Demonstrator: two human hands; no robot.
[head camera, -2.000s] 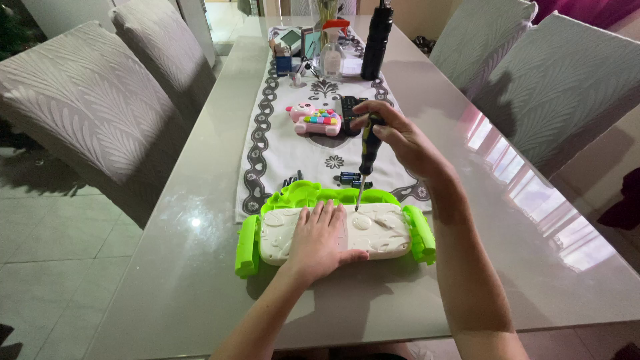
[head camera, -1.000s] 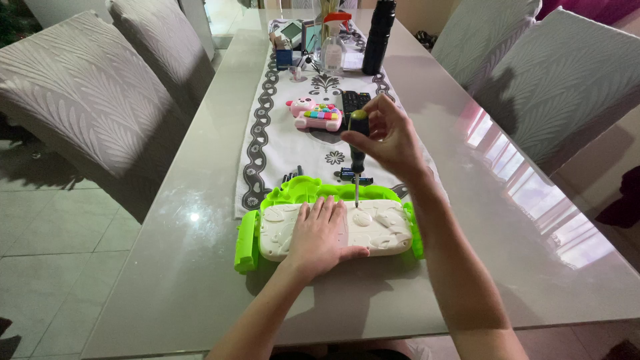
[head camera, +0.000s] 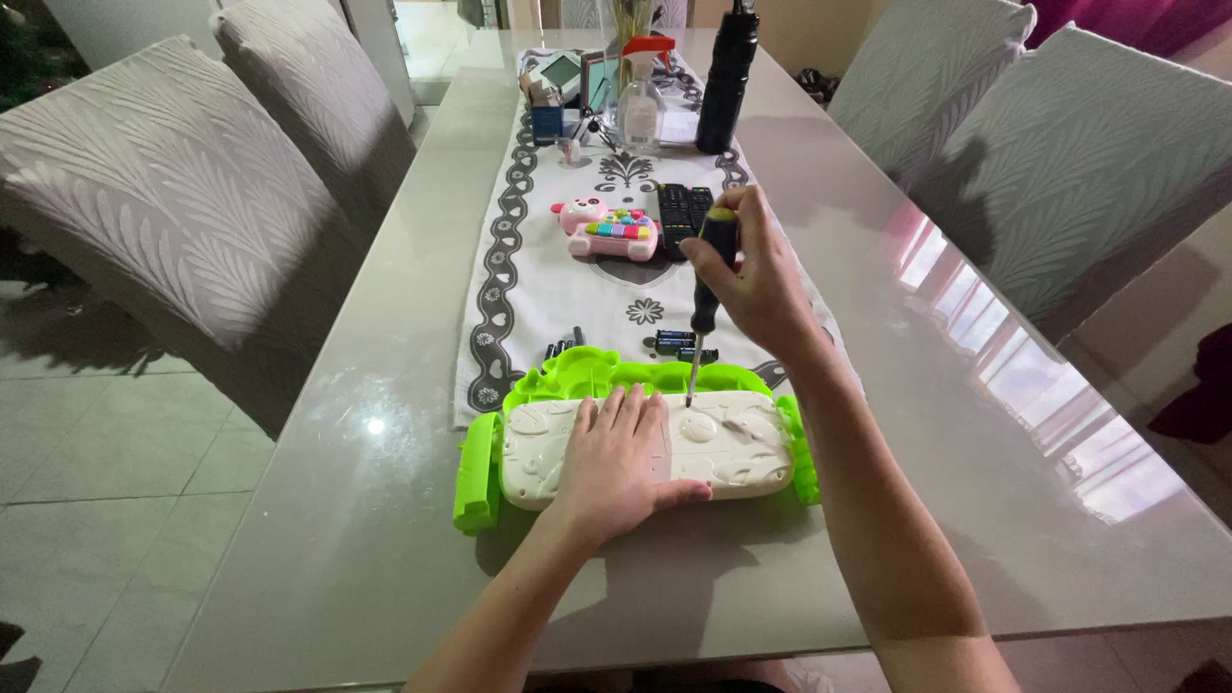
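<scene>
A toy with a cream plastic back panel (head camera: 731, 448) and a bright green plastic frame (head camera: 478, 476) lies at the near end of the table. My left hand (head camera: 616, 472) rests flat on the panel, fingers slightly spread, holding it down. In my right hand (head camera: 751, 269) is a screwdriver (head camera: 707, 289) with a dark handle and yellow-green end, held nearly upright. Its tip touches or nearly touches the panel near the upper edge, right of my left hand's fingers. Behind the toy lie several batteries (head camera: 676, 341) and some small dark cylindrical items (head camera: 563, 345).
A patterned table runner (head camera: 539, 289) lies along the glossy table (head camera: 337, 539). On it are a pink toy keyboard (head camera: 611, 231), black remote controls (head camera: 679, 217), a spray bottle (head camera: 640, 115), a tall black bottle (head camera: 728, 82) and a blue box (head camera: 547, 123). Chairs (head camera: 183, 192) flank both sides.
My right hand's grip on the screwdriver has shifted between frames, from fingers high around the handle to a hold at its side. My left hand stays on the panel.
</scene>
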